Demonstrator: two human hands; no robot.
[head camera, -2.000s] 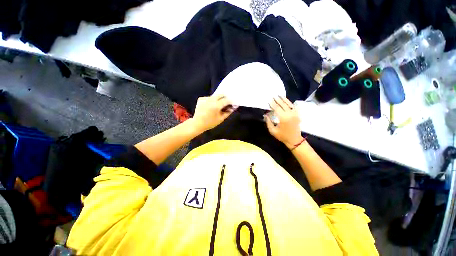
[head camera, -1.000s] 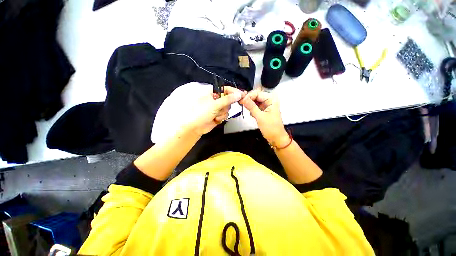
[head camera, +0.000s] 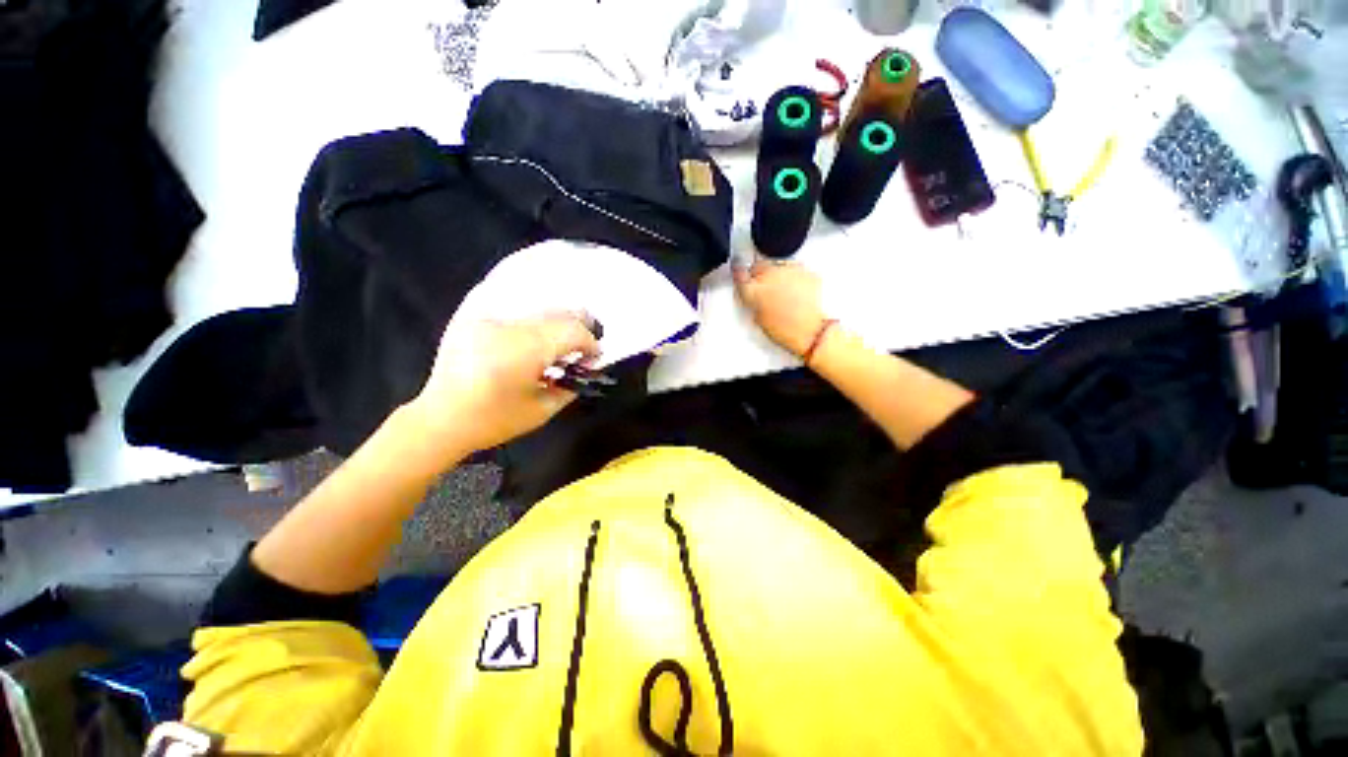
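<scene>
A white half-moon pad (head camera: 628, 289) lies on a black garment (head camera: 392, 222) at the table edge. My left hand (head camera: 503, 377) rests over the pad's lower left part and is closed on a small dark tool (head camera: 578, 376), possibly snips, which points right. My right hand (head camera: 784, 308) is on the white table just right of the garment, fingers bent together; whether it holds a needle is too small to tell. A pale thread line (head camera: 569, 189) runs across the garment. A small tan patch (head camera: 698, 178) shows on its right part.
Black cones with green ring ends (head camera: 787, 207) and a brown cone (head camera: 887, 86) stand beyond my right hand. Beside them are a dark flat device (head camera: 949, 160), a blue case (head camera: 995, 67), a yellow-handled tool (head camera: 1054, 204) and a speckled packet (head camera: 1197, 160). Dark cloth (head camera: 89, 222) lies left.
My hands first held the pad's edge, then met at the fingertips. Now they are apart: the left has moved left and down with the dark tool, the right onto the table. The view has shifted right.
</scene>
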